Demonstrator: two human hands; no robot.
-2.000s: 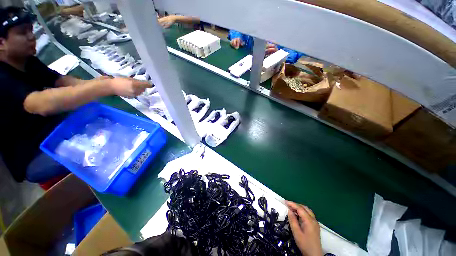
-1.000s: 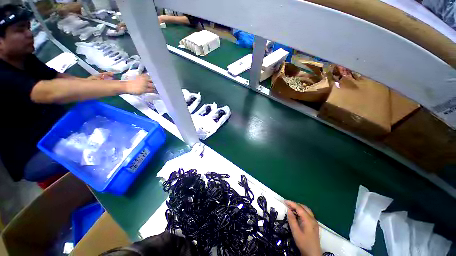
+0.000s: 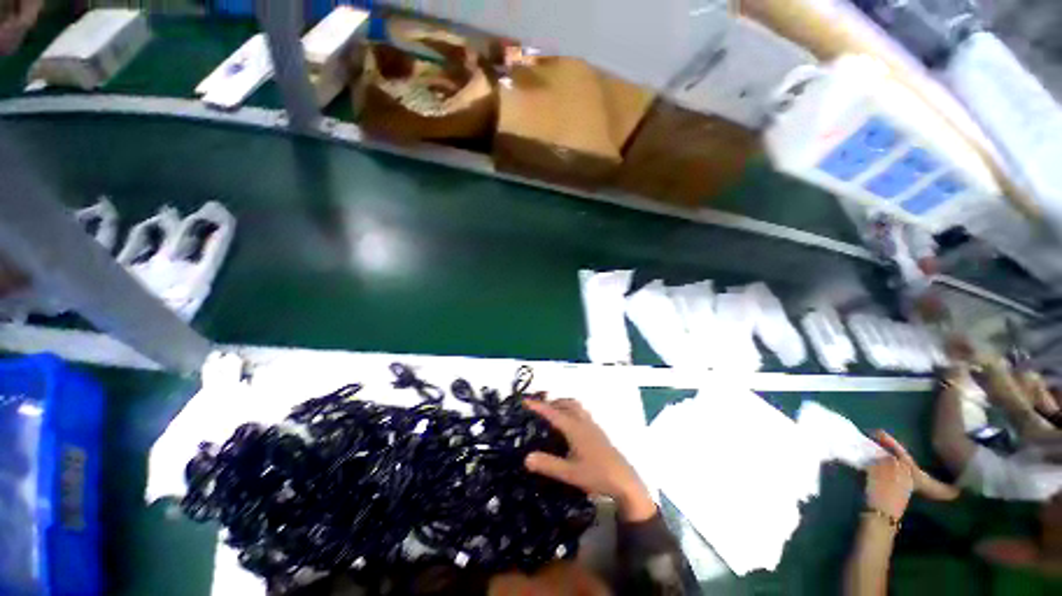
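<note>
A tangled heap of black cables (image 3: 384, 477) lies on a white sheet (image 3: 285, 370) in front of me. My right hand (image 3: 582, 454) is at the heap's right edge, thumb and fingers apart, with no cable clearly held. A blurred skin-coloured shape at the bottom edge may be part of my left hand; I cannot tell its state. White sleeves (image 3: 608, 317) lie in a row on the green belt (image 3: 466, 256). Bulging white sleeves with black cables on them (image 3: 192, 262) lie on the belt at the left.
A blue tote (image 3: 72, 477) is at the left edge, beside a white post (image 3: 99, 262). Flat white sheets (image 3: 740, 472) lie right of the heap. Another person's hand (image 3: 894, 480) touches a white sleeve there. Brown cartons (image 3: 559, 116) and a power strip (image 3: 873, 151) are beyond the belt.
The view has swung right, bringing the sheets, more sleeves and the neighbour's hands into sight. My right hand has moved from the white edge onto the heap's edge.
</note>
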